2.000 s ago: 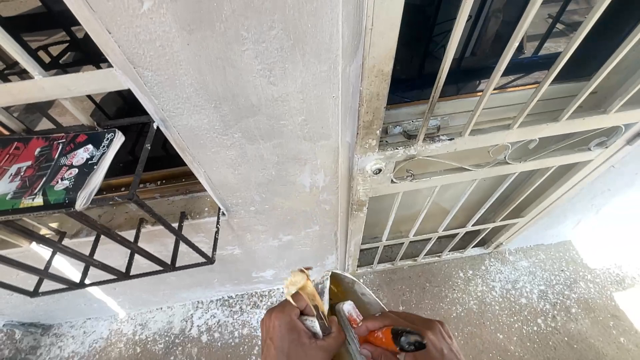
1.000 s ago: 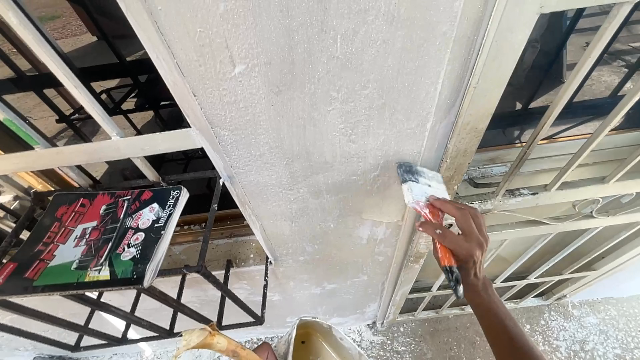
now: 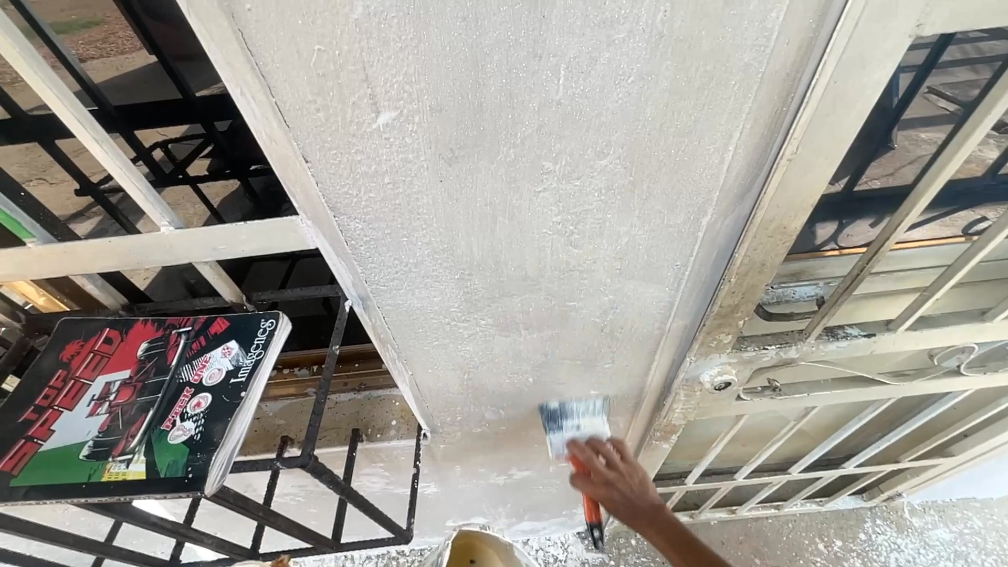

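Note:
My right hand (image 3: pixel 618 480) is closed round the orange handle of a flat paintbrush (image 3: pixel 577 425). The brush's dark bristles, coated with white paint, lie against the lower part of the pale, rough wall (image 3: pixel 520 236), left of the door frame. At the bottom edge the rim of a paint container (image 3: pixel 480 547) shows, pale yellow inside. My left hand is out of the frame. Beside the container only a sliver of a brownish thing appears, too little to name.
A notebook (image 3: pixel 134 402) with a racing-car cover rests on a black metal window grille (image 3: pixel 323 394) at the left. To the right stands a cream barred metal door (image 3: pixel 787 394) with a lock. White specks cover the ground (image 3: pixel 929 535) below.
My right hand, earlier low beside the container, has brought the brush onto the wall; since one second ago it sits lower on the wall. My left hand has left the view.

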